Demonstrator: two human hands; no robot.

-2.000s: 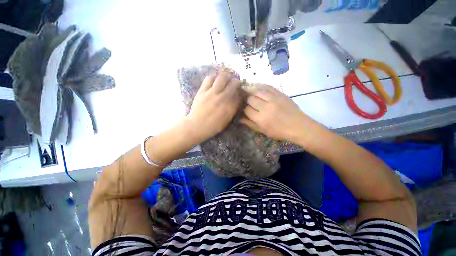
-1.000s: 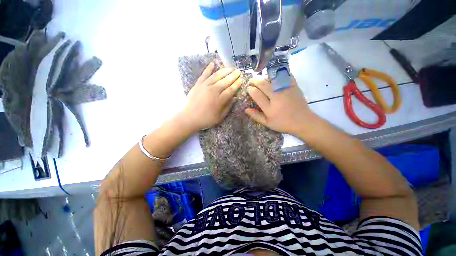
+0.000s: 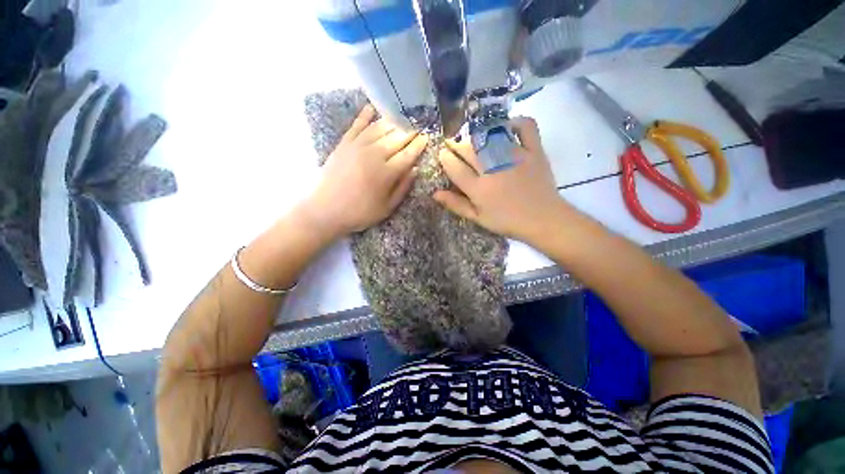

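A grey-brown fuzzy fabric piece (image 3: 431,268) lies on the white table and hangs over its front edge towards my lap. My left hand (image 3: 369,176) presses flat on its left part, fingertips close to the needle area. My right hand (image 3: 505,185) rests on its right part, fingertips at the presser foot. The sewing machine head (image 3: 398,56) stands over the fabric's far end. A grey-blue block (image 3: 496,148) sits over my right fingers and partly hides them. The needle tip is too small to make out.
Scissors with red and yellow-orange handles (image 3: 656,185) lie right of the machine. A thin dark-handled tool (image 3: 734,109) and a dark flat object (image 3: 804,148) lie farther right. Stacked cut pieces (image 3: 93,180) fan out at the left. Blue bins (image 3: 750,294) stand below the table edge.
From two seconds ago, both hands have gone from gathered on the fabric to spread flat on it. The fabric's far end is now under the machine head. The whole view has shifted slightly.
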